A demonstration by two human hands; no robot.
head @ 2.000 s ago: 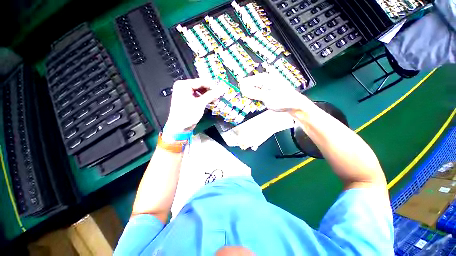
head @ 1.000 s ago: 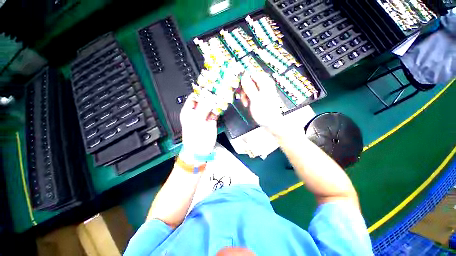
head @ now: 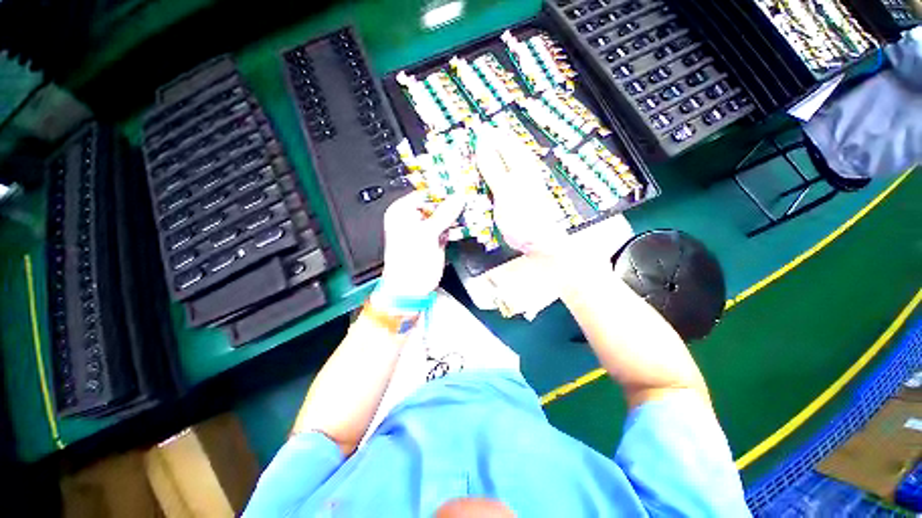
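Rows of white, yellow and green board strips point(head: 578, 119) lie in a black flat tray point(head: 647, 183). My left hand point(head: 415, 235) holds the lower left end of a group of board strips point(head: 445, 162) over the tray's near left part. My right hand point(head: 518, 192) lies along the right side of the same group, fingers pointing away from me; its fingertips are washed out by glare. A light blue wrist strap and an orange band point(head: 393, 311) are on my left wrist.
A long pocketed tray point(head: 349, 207) with black housings lies left of the flat tray. Stacked trays point(head: 217, 182) stand farther left, another stack point(head: 672, 81) at right. White paper point(head: 596, 246), a round black stool point(head: 672, 283) and a person's grey sleeve point(head: 869, 116) show right.
From two seconds ago, the strip group was lifted between my hands, then lowered towards the tray. My right hand has moved forward along it since one second ago.
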